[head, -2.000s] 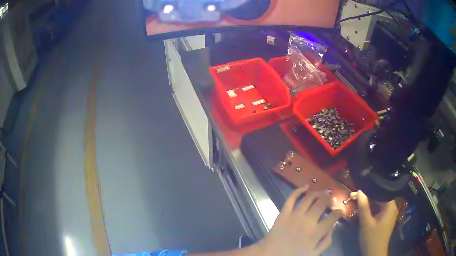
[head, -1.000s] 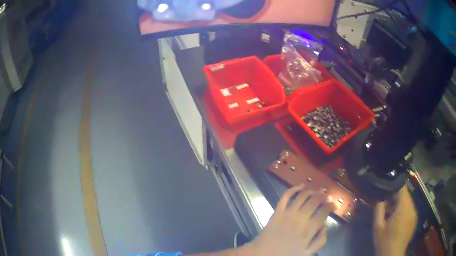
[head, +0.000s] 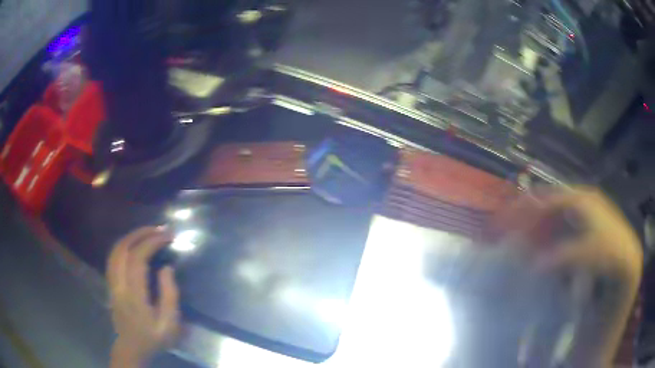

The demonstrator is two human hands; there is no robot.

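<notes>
The picture is blurred. My left hand [head: 143, 295] is at the left edge of the black mat [head: 266, 266], its thumb and fingers apart, with nothing visible in it. My right hand [head: 585, 251] is at the right end of a stack of copper-coloured plates [head: 460, 183]; blur hides whether it grips anything. A single copper-coloured plate [head: 251, 162] lies behind the mat. A dark blue round item [head: 348, 169] sits between this plate and the stack.
The thick black microscope [head: 133, 79] stands at the upper left, with red bins [head: 32, 154] beyond it at the left edge. Long metal rails [head: 402, 108] run behind the plates. A bright metal bench top [head: 402, 295] shows right of the mat.
The view has swung right, and the monitor is out of view. My right hand has moved from beside the microscope to the stack. My left hand has left the plate it was on.
</notes>
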